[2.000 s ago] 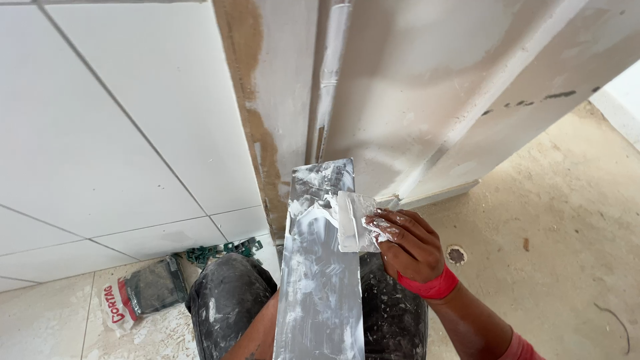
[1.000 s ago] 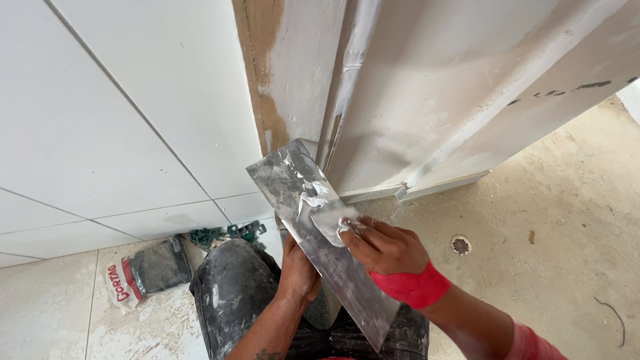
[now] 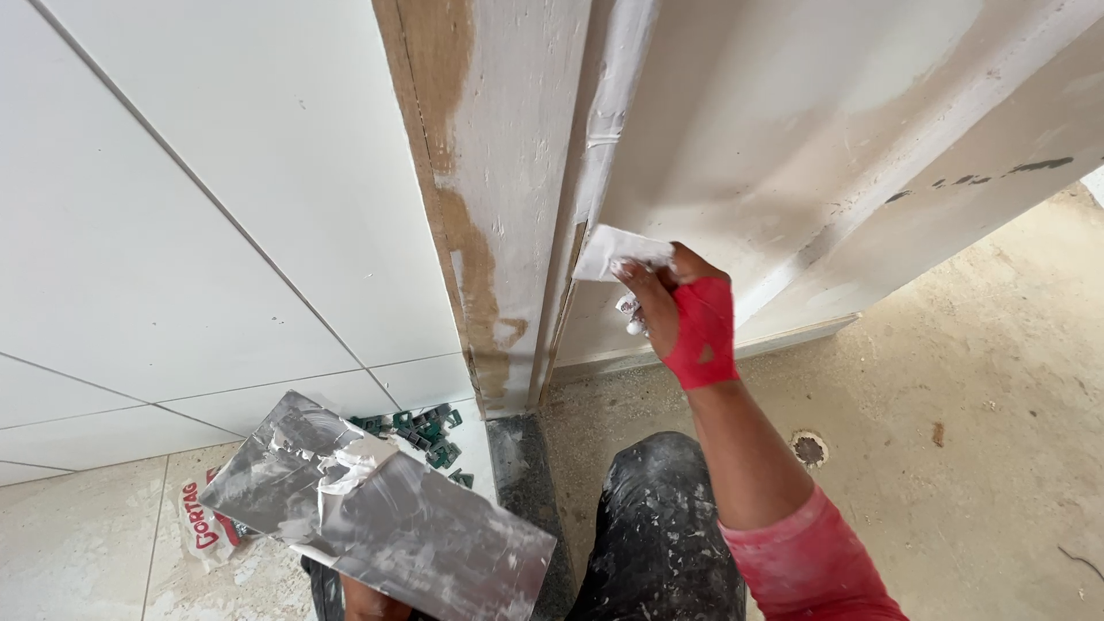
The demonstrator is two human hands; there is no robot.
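Observation:
My right hand (image 3: 673, 302), with a red wrap round palm and wrist, grips a small flat scraper (image 3: 623, 252) smeared with white compound. The scraper's edge is at the corner strip (image 3: 608, 129) of the wall, where fresh white compound ends above a bare brown stretch. At the lower left, a steel plastering trowel (image 3: 414, 517) lies face up and carries a lump of white compound (image 3: 354, 466). My left hand (image 3: 373, 599) is beneath it, mostly hidden by the blade; its hold on the trowel is from below.
White tiled wall (image 3: 233, 216) stands at left, beside the partly coated wall end (image 3: 526, 172). Green plastic tile clips (image 3: 427, 431) and a printed plastic bag (image 3: 203, 517) lie on the floor. A dark stone threshold (image 3: 522, 466) runs below the corner; a round floor drain (image 3: 809, 448) is at right.
My right hand with the scraper has left the trowel and moved up to the wall corner. The trowel has moved down and left in view, with my left hand under it.

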